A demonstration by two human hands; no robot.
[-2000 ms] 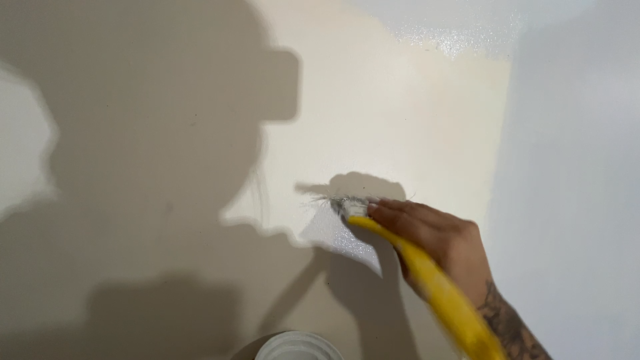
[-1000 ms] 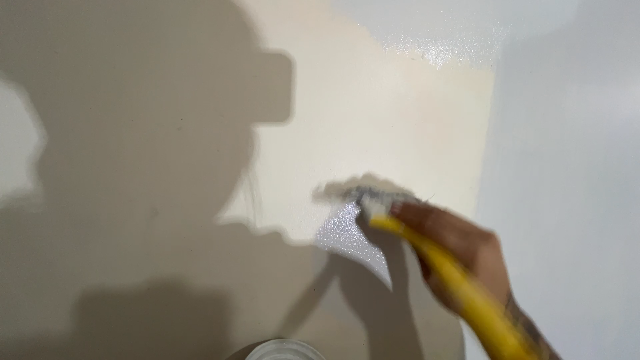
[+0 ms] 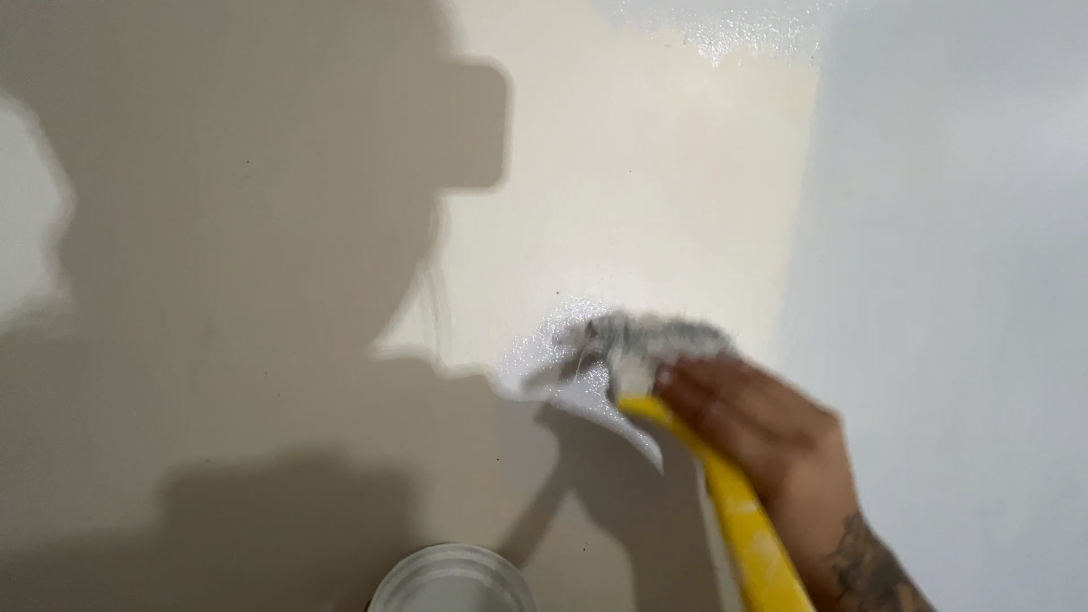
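A paintbrush with a yellow handle [image 3: 744,518] and grey, paint-coated bristles [image 3: 671,336] lies against a cream wall [image 3: 663,212]. Around the brush's head, near the base of its bristles, are the fingers of my right hand [image 3: 765,425]; the handle slopes down to the right, below the hand. Wet, glistening pale paint [image 3: 586,382] covers a small patch left of and under the bristles. At the bottom edge stands a round whitish container [image 3: 455,582], only partly in view. My left hand does not show.
Pale grey-blue paint [image 3: 952,255] covers the right side of the wall, with a glossy patch [image 3: 748,30] at the top. A large shadow of a head and body [image 3: 255,212] falls over the left side.
Beside the brush, the wet patch has spread up and to the left. The bristles appear fanned out more broadly to the right than two seconds ago.
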